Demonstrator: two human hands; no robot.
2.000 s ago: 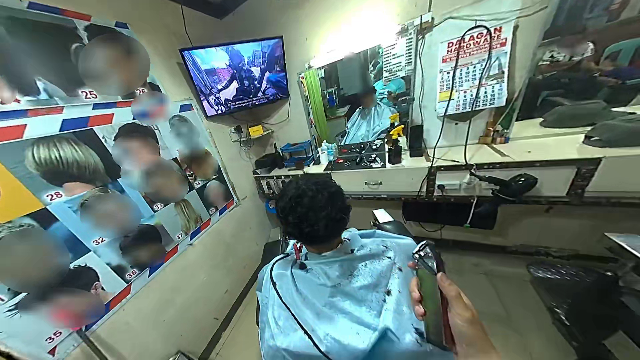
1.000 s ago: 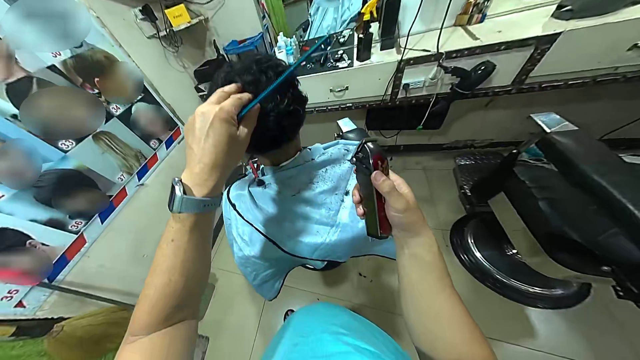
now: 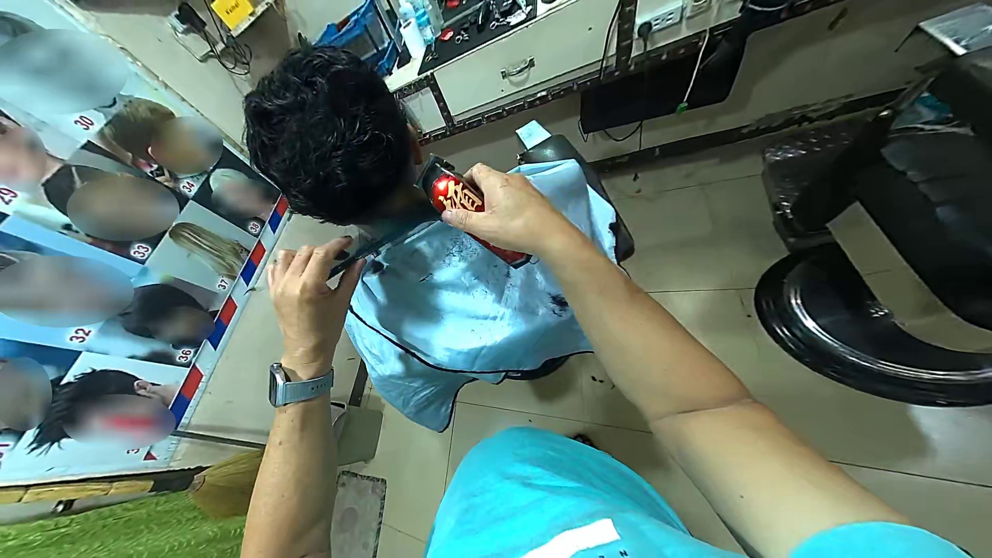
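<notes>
My left hand (image 3: 310, 298) holds a dark comb (image 3: 380, 246) that slants up toward the nape of a seated person with dark curly hair (image 3: 329, 132). In my right hand (image 3: 515, 208) is a red hair clipper (image 3: 457, 194) with gold characters, its blade end beside the person's neck. Whether the clipper touches the hair cannot be told. A light blue cape (image 3: 465, 310) with dark piping and loose cut hair covers the person's shoulders and back. I wear a watch with a grey-blue band (image 3: 306, 389) on the left wrist.
A black barber chair (image 3: 914, 201) stands at the right. Ahead runs a counter with a drawer (image 3: 527, 46), bottles (image 3: 418, 23) and scissors. A hairstyle poster (image 3: 178, 256) covers the left wall. A broom (image 3: 229, 484) and green matting (image 3: 132, 539) are at the lower left.
The comb has come down from the top of the head to the nape. My right hand has brought the clipper from beside the cape toward the neck.
</notes>
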